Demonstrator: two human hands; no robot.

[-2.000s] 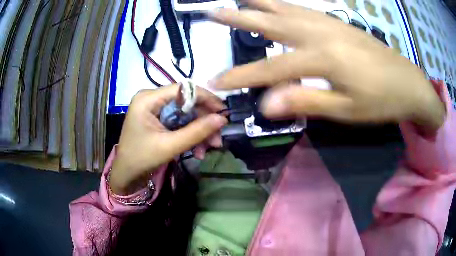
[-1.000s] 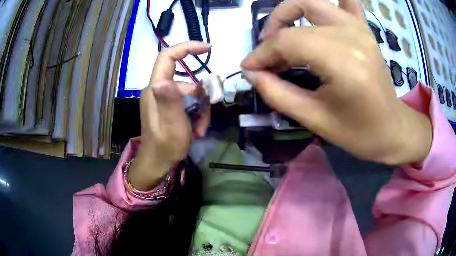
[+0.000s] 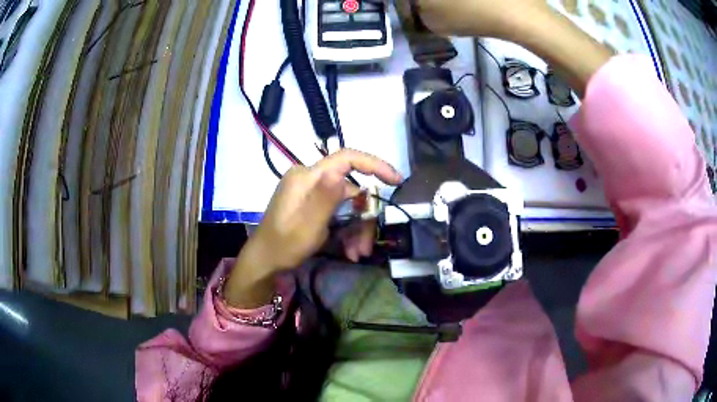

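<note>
A black round fan unit with a brass-coloured centre dot sits in the silver-white square frame of the test fixture. A second black disc sits on the dark base behind it. My left hand is left of the fixture and holds a small whitish connector with wires. A thin black lead runs from the connector towards the frame. My right hand is at the top edge, partly cut off, over a narrow dark module. Its fingertips are unclear.
A pale handheld meter with a red button stands at the back. A coiled black cable and red-black leads lie left of it. Stacked foam trays are at far left. A white foam tray with several units is at right.
My right hand has moved from over the fixture to the top edge. The black disc in the silver frame now shows fully. My left hand still holds the connector, now beside the fixture.
</note>
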